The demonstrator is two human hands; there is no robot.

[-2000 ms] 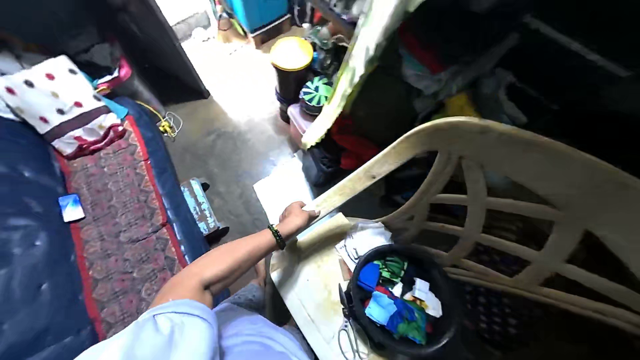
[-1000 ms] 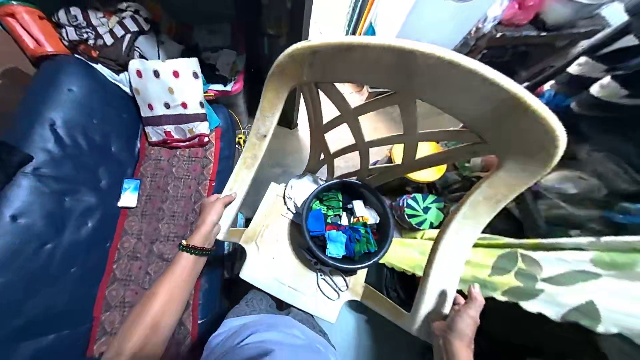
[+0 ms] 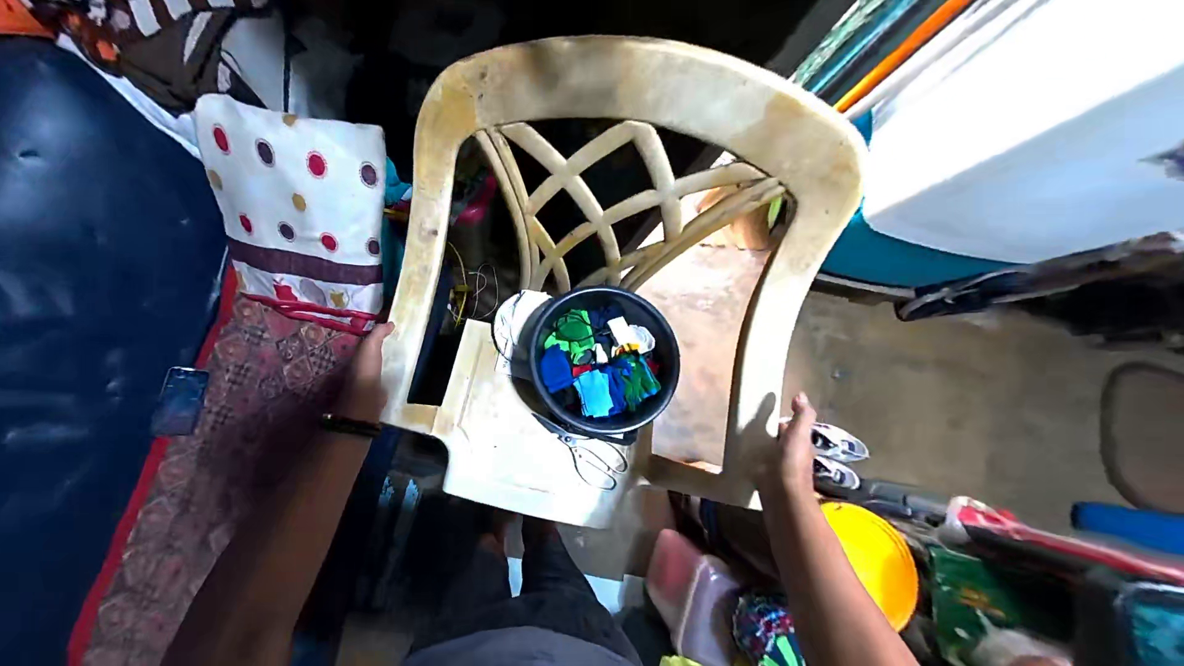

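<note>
My left hand (image 3: 363, 377) grips the left armrest of a worn, cream plastic armchair (image 3: 638, 79), its fingers partly hidden. Around the right armrest is my right hand (image 3: 784, 453), thumb showing on the outer side. On the seat stands a round black bucket (image 3: 672, 370) holding pieces of blue, green and white fabric (image 3: 595, 392). A pair of scissors (image 3: 592, 458) lies on the seat in front of the bucket. White cloth (image 3: 511, 324) rests against the bucket's left side.
A blue mattress (image 3: 83, 324) with a patterned red mat (image 3: 231, 444), a phone (image 3: 180, 400) and a dotted cloth (image 3: 296, 194) lies left. At right are a yellow lid (image 3: 869, 564), a pink plastic container (image 3: 689, 592) and shoes (image 3: 837, 455) on the floor.
Two seconds ago only one hand showed on the chair; now both hold its armrests. The chair has turned with the bucket on it, and the view has swung to the doorway side.
</note>
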